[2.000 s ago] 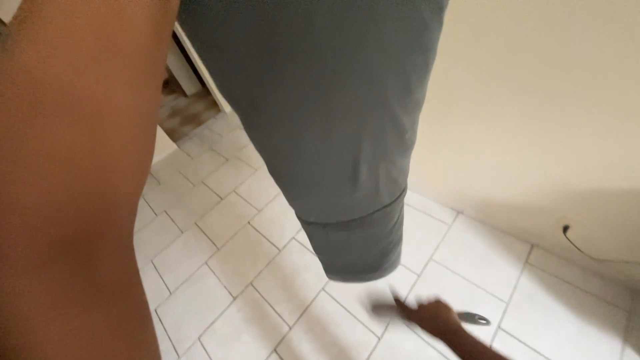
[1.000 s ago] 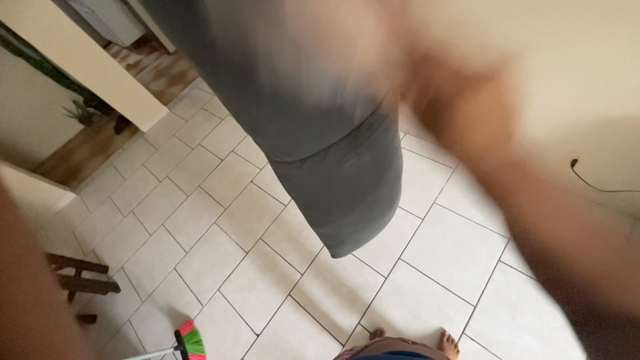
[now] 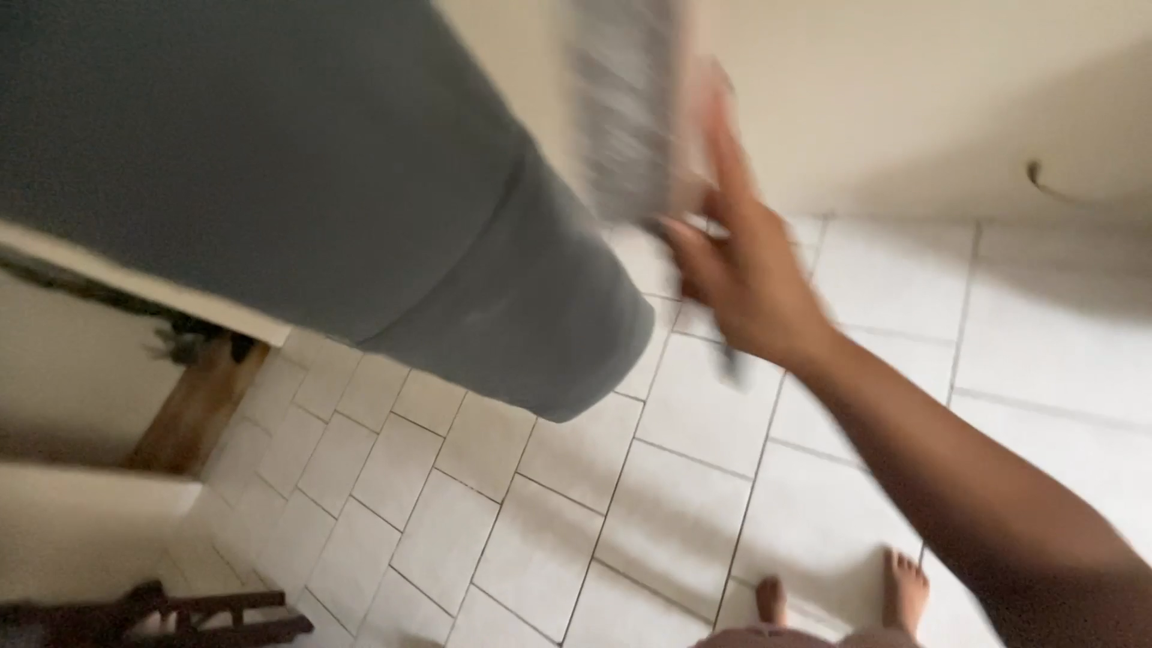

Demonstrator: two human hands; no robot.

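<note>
A dark grey cloth garment part (image 3: pixel 360 198), like a sleeve or trouser leg with a seamed end, hangs from the upper left to the middle. Just right of its end, my right hand (image 3: pixel 738 243) grips a blurred brush-like tool (image 3: pixel 625 108); its grey, textured head points up and a dark handle end shows below the hand. Whether the tool touches the cloth cannot be told. My left hand is not in view.
Pale tiles cover the floor (image 3: pixel 576 531), where my bare feet (image 3: pixel 904 585) stand. A dark wooden piece of furniture (image 3: pixel 225 612) is at the lower left. A cream wall (image 3: pixel 900 108) with a cable (image 3: pixel 1048 184) is at the right. A plant (image 3: pixel 184 342) shows beyond an opening.
The view has turned, and the cloth now slants in from the left. My right hand, low beside the cloth's end two seconds ago and blurred across the cloth one second ago, is now right of it.
</note>
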